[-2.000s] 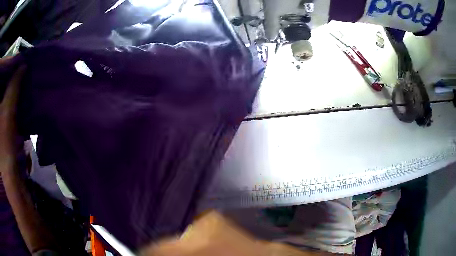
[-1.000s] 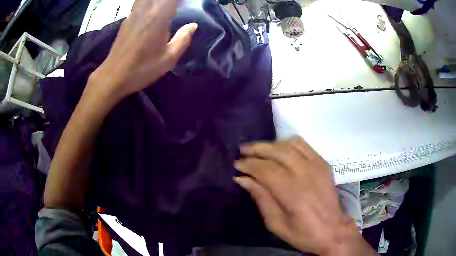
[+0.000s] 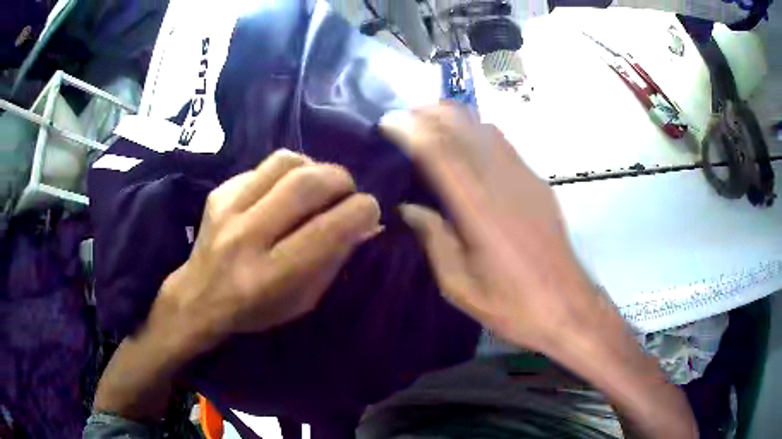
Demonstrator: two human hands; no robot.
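Note:
The dark purple garment piece (image 3: 403, 317) hangs over the table's front edge toward my lap, with white shapes and lettering at its upper left. My left hand (image 3: 274, 240) is curled over the middle of the cloth, thumb and fingertips together, pinching a bit of it. My right hand (image 3: 480, 206) is blurred, above the cloth's right side near the machine, thumb and fingers apart. The presser foot area (image 3: 454, 77) of the sewing machine is just beyond my right fingertips. Whether the cloth lies under the foot is hidden.
The ridged pale cylinder (image 3: 504, 69) stands right of the needle area. A red slim tool (image 3: 647, 94) and dark scissors (image 3: 736, 154) lie on the white table (image 3: 634, 231). A white rack (image 3: 56, 137) stands at left, above purple cloth (image 3: 43, 291). An orange edge (image 3: 208, 417) shows below.
My left hand has come down and right from the top of the cloth and curled in. My right hand has moved up toward the machine. The white lettering has come into view at upper left.

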